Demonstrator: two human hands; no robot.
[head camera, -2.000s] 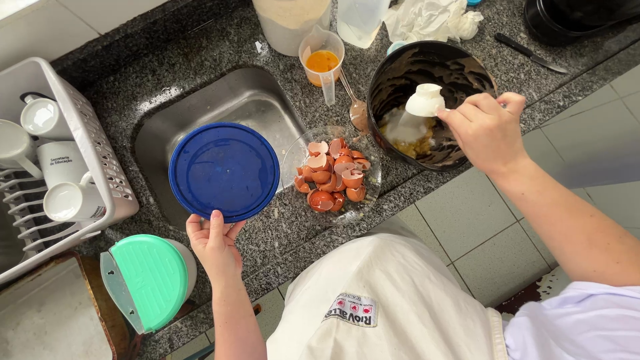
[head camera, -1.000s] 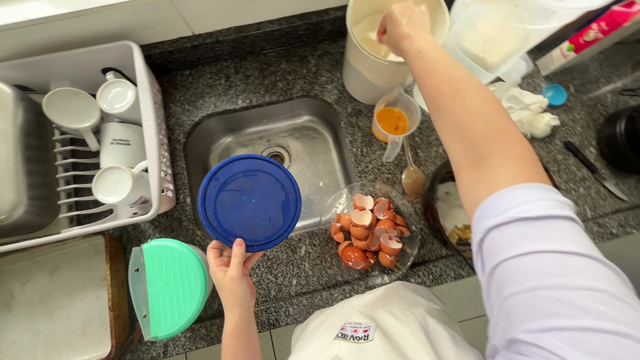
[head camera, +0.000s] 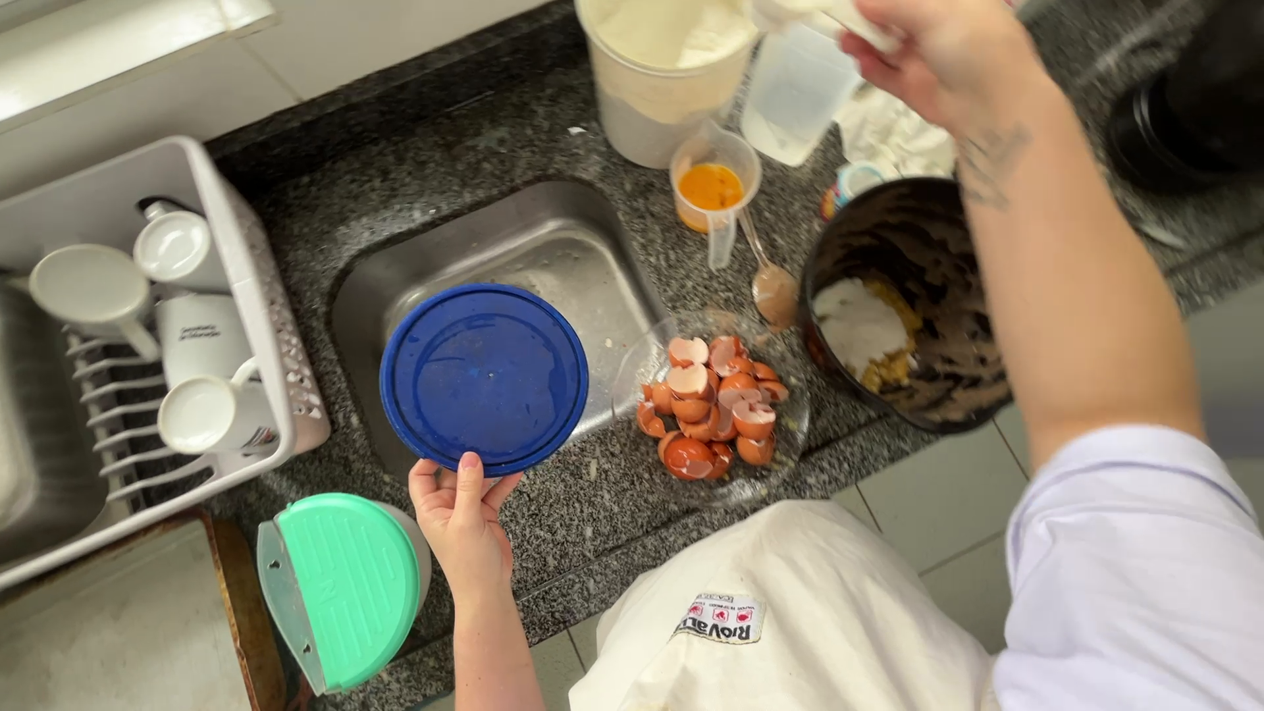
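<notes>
My left hand (head camera: 466, 513) grips the edge of a round blue plastic lid (head camera: 484, 380) above the sink. My right hand (head camera: 938, 59), at the top edge of the view, holds a white scoop (head camera: 839, 18) partly cut off by the frame. Left of it stands a tall tub of white powder (head camera: 671, 79). Below my right forearm is a dark bowl (head camera: 904, 306), its inside smeared brown, with white powder and a yellowish mass in it. A measuring jug (head camera: 715, 188) holds orange-yellow liquid; a used spoon (head camera: 773, 291) lies beside it. Cracked eggshells (head camera: 711, 405) fill a clear dish.
The steel sink (head camera: 592, 247) lies under the lid. At left, a dish rack (head camera: 281, 395) holds several white mugs, above a worn baking tray (head camera: 118, 632). A green-lidded container (head camera: 346, 592) stands at the counter's near edge. A clear plastic container (head camera: 798, 94) and a crumpled white cloth (head camera: 894, 128) are behind the bowl.
My right hand was over the bowl, then inside the tub of powder; now it is to the right of the tub with the scoop. My left hand still holds the lid.
</notes>
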